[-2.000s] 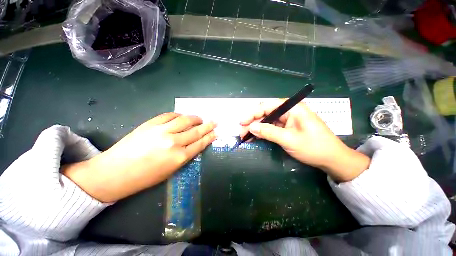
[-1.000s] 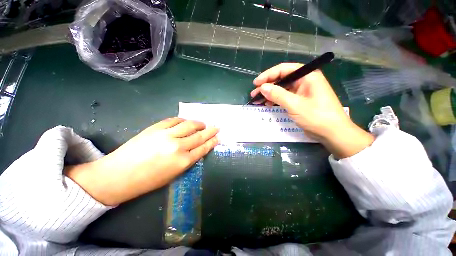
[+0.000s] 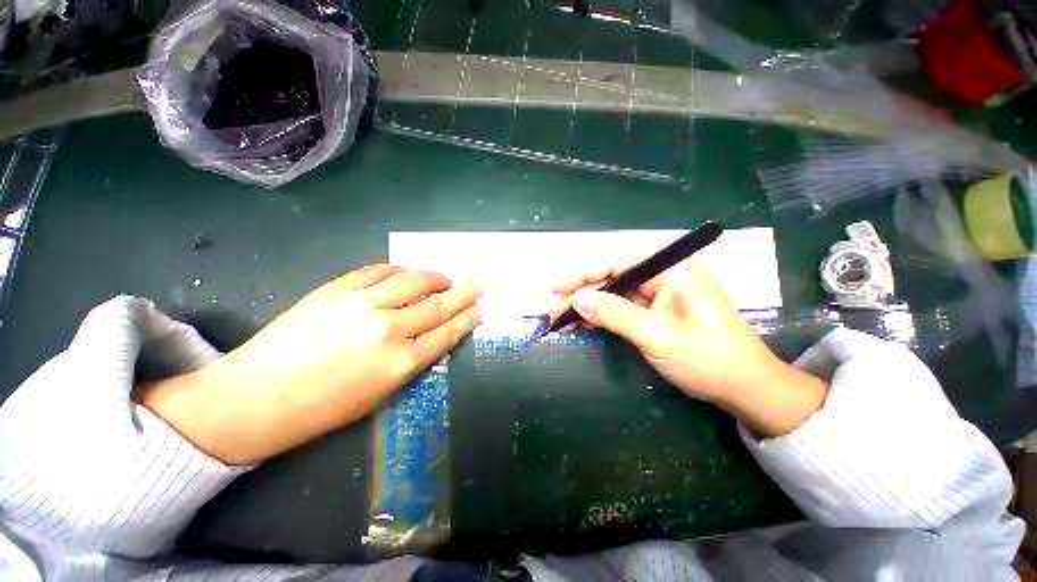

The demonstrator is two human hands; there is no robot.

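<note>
A long white backing strip [image 3: 745, 267] lies crosswise on the dark-green bench. My left hand [image 3: 330, 358] lies flat, its fingertips on the strip's left part. My right hand [image 3: 677, 330] holds black tweezers [image 3: 660, 269] like a pen. Their tip is low at the strip's near edge, by a row of small blue pieces [image 3: 512, 341] on clear film. Whether the tip grips a piece is too small to tell. A blue-filled strip [image 3: 415, 455] lies upright beside my left hand, its top partly hidden by the hand.
A lined bag [image 3: 341, 85] with a dark opening stands upper left. A clear blister tray [image 3: 569, 146] lies at the back. A small clear tape roll [image 3: 853, 269] is on the right. A yellow-green tape roll [image 3: 993, 216], plastic scraps [image 3: 836, 176] and a red thing [image 3: 967, 51] are farther right.
From one second ago, my right hand with the tweezers has moved down and slightly left, from the strip's far edge to the blue pieces at its near edge. My left hand stays on the strip.
</note>
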